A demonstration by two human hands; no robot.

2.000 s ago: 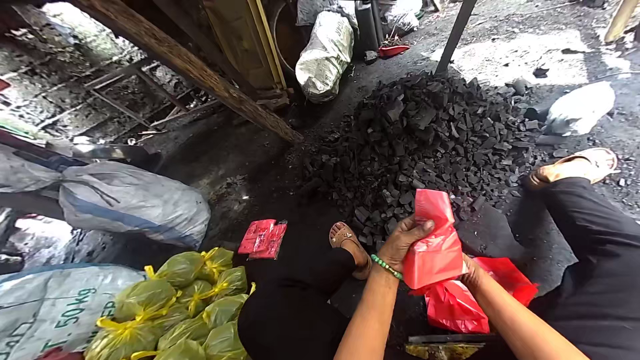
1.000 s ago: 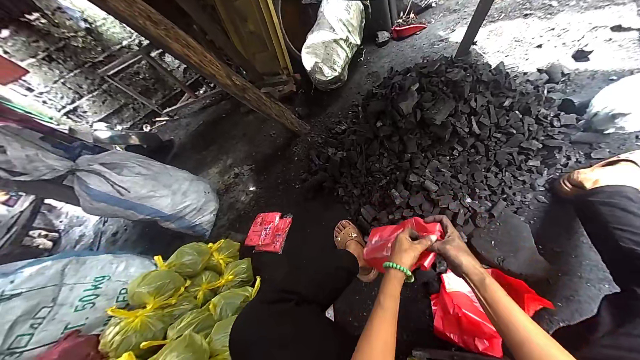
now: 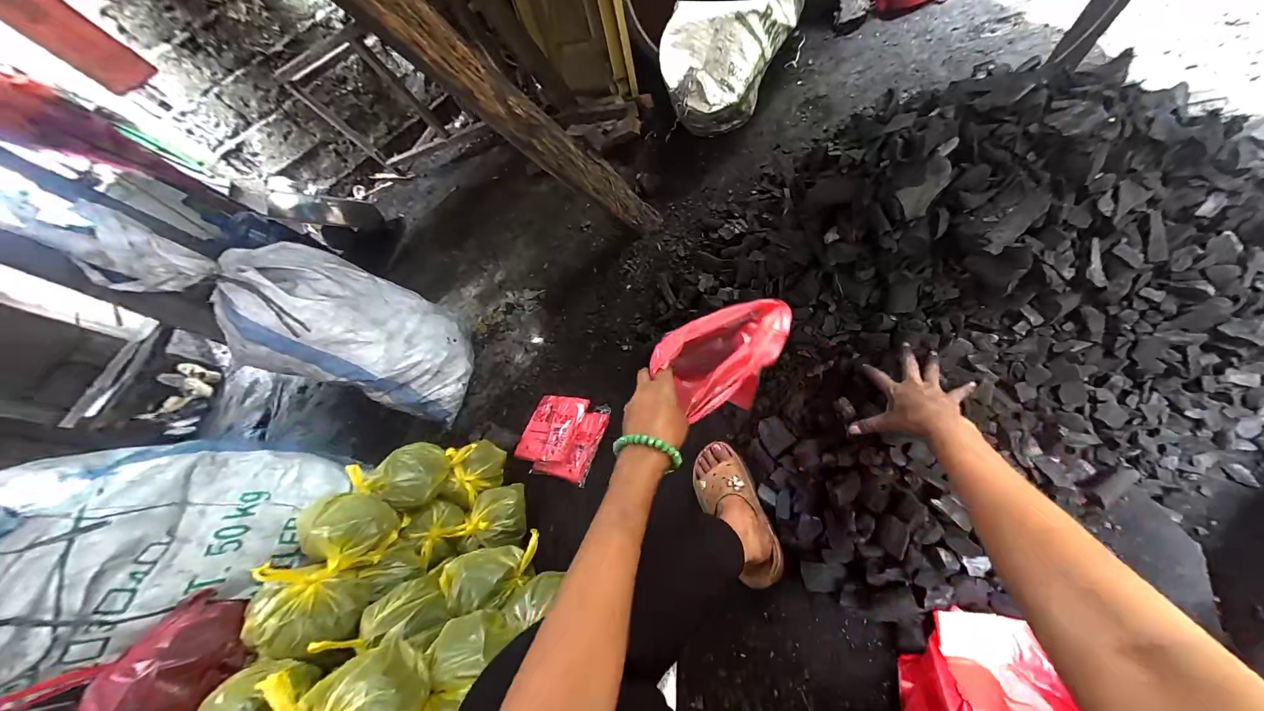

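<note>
My left hand (image 3: 660,407), with a green bead bracelet at the wrist, grips the rim of a red plastic bag (image 3: 726,351) whose mouth stands wide. Over the near edge of the charcoal heap (image 3: 997,257), my right hand (image 3: 910,395) is spread, palm down, with nothing held. Whether its fingers touch the charcoal, I cannot tell. More red plastic bags (image 3: 978,662) lie below my right forearm. Flat packs of red bags (image 3: 565,437) rest on the dark ground to the left of my left hand.
Knotted yellow bags (image 3: 405,583) are bunched at lower left, beside a dark red bag (image 3: 173,657) and a large woven sack (image 3: 148,533). A white sack (image 3: 341,326) lies behind them. A slanted wooden post (image 3: 513,109) meets the ground ahead. My sandalled foot (image 3: 736,494) is between my arms.
Both hands were together on a folded red bag; now the left alone holds it, its mouth spread. The right hand has let go and moved over the charcoal.
</note>
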